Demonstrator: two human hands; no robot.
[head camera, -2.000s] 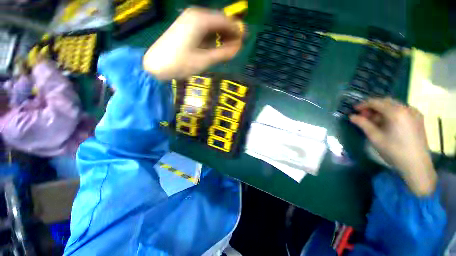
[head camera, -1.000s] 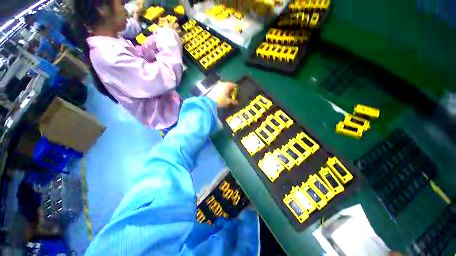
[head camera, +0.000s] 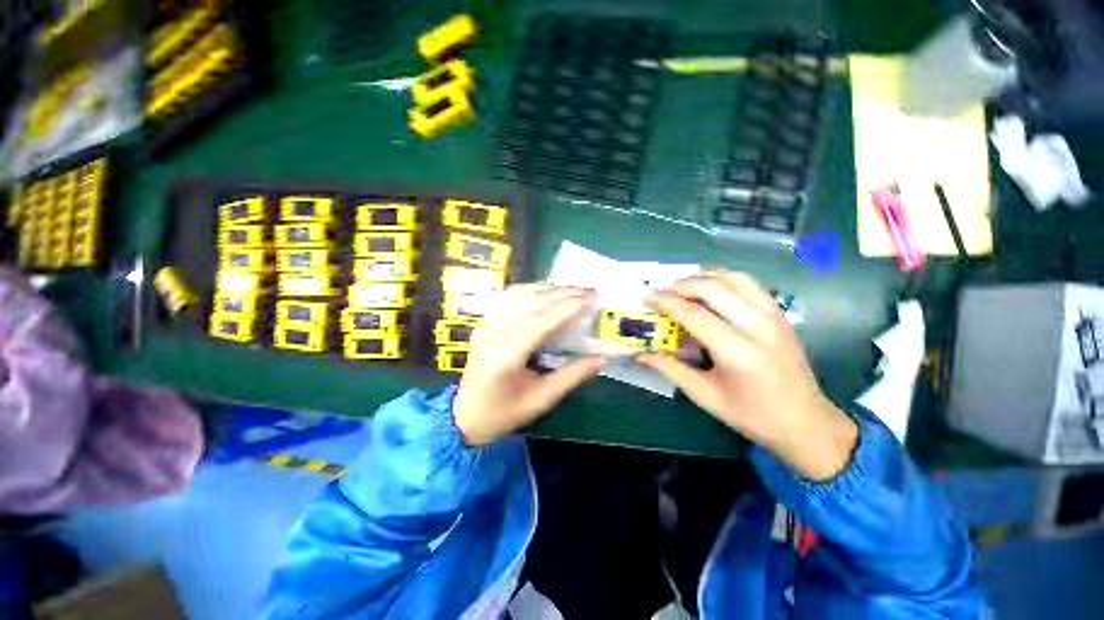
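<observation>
A yellow housing (head camera: 632, 329) with a dark window lies over the white wipe (head camera: 630, 279) in front of me. My right hand (head camera: 739, 357) holds its right end between thumb and fingers. My left hand (head camera: 521, 357) is at its left, thumb and fingers apart, with a small gap to the housing; it looks empty. The foam tray (head camera: 424, 267) to the left holds columns of yellow housings. One more housing (head camera: 174, 291) lies tilted at its left end. The picture is somewhat blurred.
Lens trays (head camera: 581, 109) lie at the back, with several loose yellow housings (head camera: 443, 97) left of them. To the right are a blue pick (head camera: 818, 251), a cream sheet (head camera: 878, 121) with a pink item (head camera: 897, 225), a crumpled white strip (head camera: 896, 369) and a white-grey box (head camera: 1023, 363). A pink sleeve (head camera: 85, 400) is at left.
The view has swung back right from the tray's far end. My left hand has come from there to the wipe. My right hand, earlier at the lens tray, now holds a housing over the wipe.
</observation>
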